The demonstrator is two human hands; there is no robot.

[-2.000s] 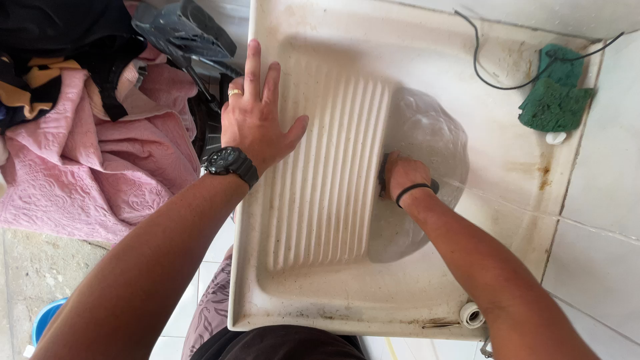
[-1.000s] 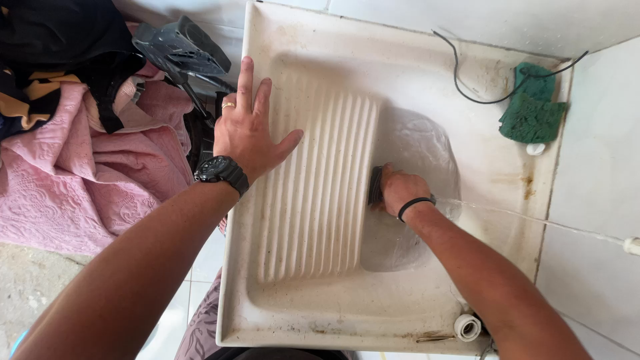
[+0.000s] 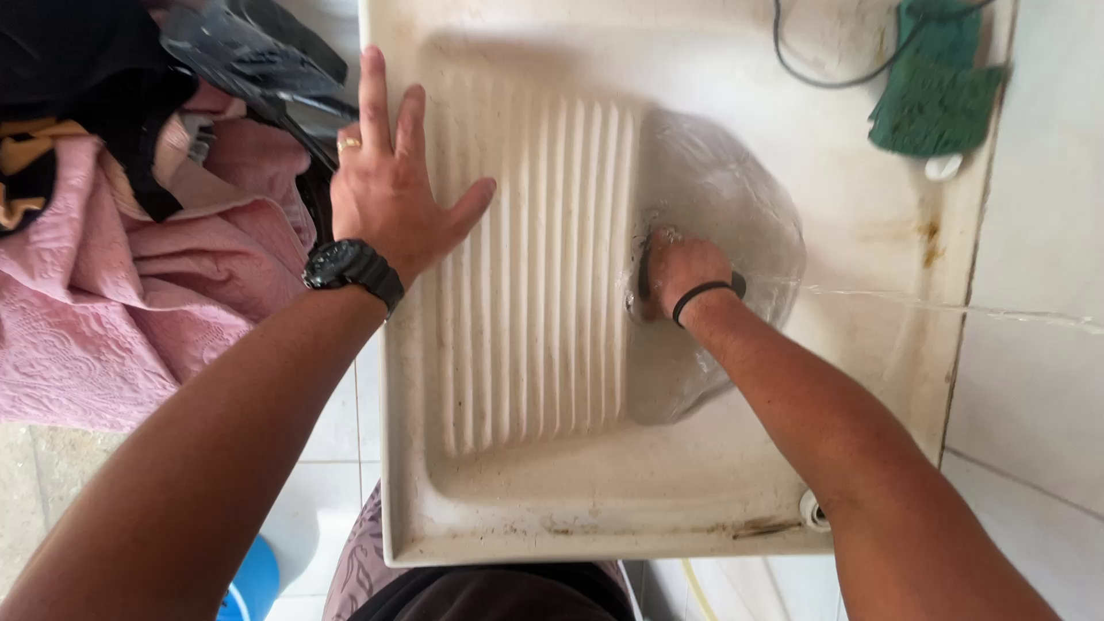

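My left hand [image 3: 397,185] lies with fingers spread on the left rim of a white laundry sink [image 3: 517,517], thumb over the edge of its ribbed washboard [image 3: 535,276]. Partly under water in the basin, my right hand [image 3: 686,267] is closed around a dark object [image 3: 645,267], perhaps a brush; most of it is hidden by the fingers and water. A thin stream of water [image 3: 914,300] comes from the right and meets the pool [image 3: 733,190] near my right wrist.
Green scouring pads [image 3: 936,112] and a dark cable [image 3: 828,84] lie at the sink's upper right. A white pipe fitting [image 3: 813,511] is at the lower right corner. Pink cloth [image 3: 95,293], dark clothes [image 3: 78,60] and a blue container [image 3: 254,578] are on the left.
My right hand stays low in the basin at the washboard's edge, still closed on the dark object. My left hand remains on the rim. The view has shifted somewhat.
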